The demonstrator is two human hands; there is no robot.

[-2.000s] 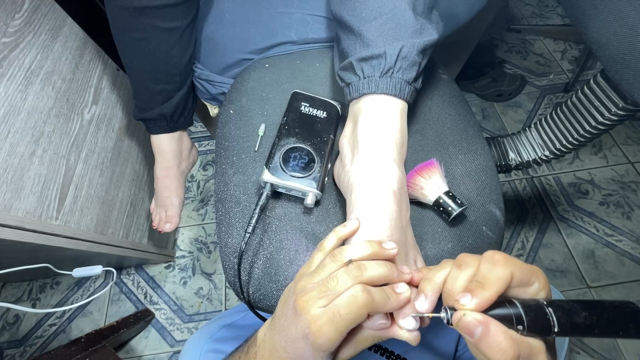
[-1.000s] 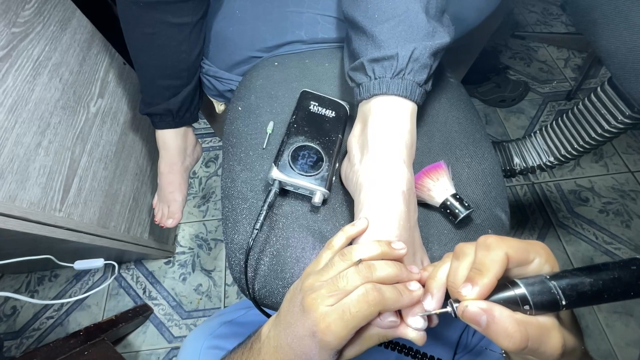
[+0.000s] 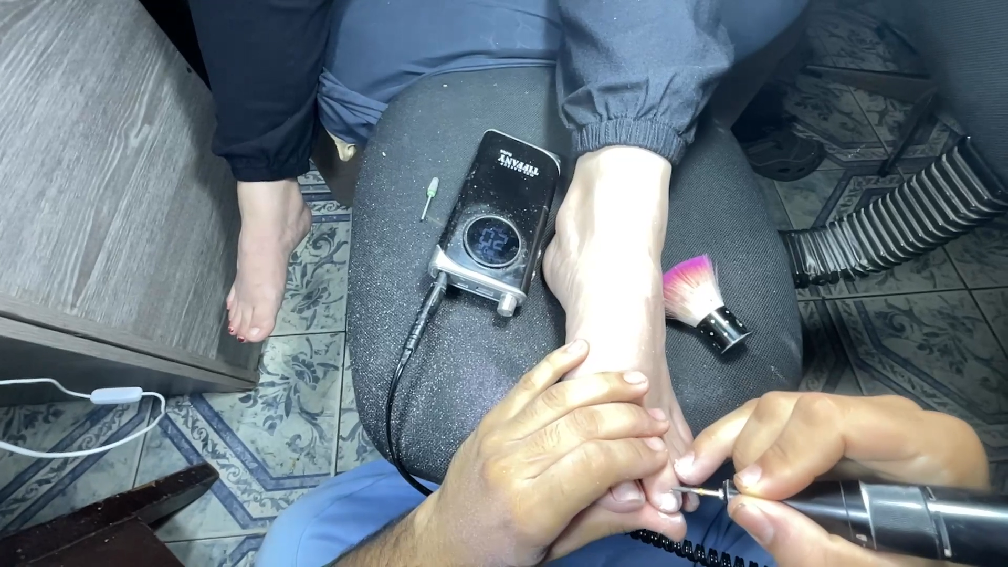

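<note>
My left hand (image 3: pixel 551 465) lies over the front of another person's foot (image 3: pixel 618 315), its fingers across the top and its thumb under the toes. Between thumb and fingers, my right hand (image 3: pixel 827 457) grips a black electric nail drill handpiece (image 3: pixel 898 516). The thin metal bit (image 3: pixel 701 492) points left, its tip at a toenail. A black drill control unit (image 3: pixel 500 220) with a lit round display lies left of the foot, and a green-tipped drill bit (image 3: pixel 432 189) rests beside it. To the foot's right lies a pink and white dust brush (image 3: pixel 697 295) with a black handle.
The foot and tools rest on a dusty black padded seat (image 3: pixel 441 378). A black cable (image 3: pixel 390 394) runs from the control unit. The person's other foot (image 3: pixel 264 252) is at the left, near a grey wooden cabinet (image 3: pixel 102 181). A ribbed hose (image 3: pixel 898 216) stands right, a white cord (image 3: pixel 118 395) left.
My left hand stays on the foot and my right hand keeps hold of the drill, with its bit at the toes throughout. The view has shifted slightly.
</note>
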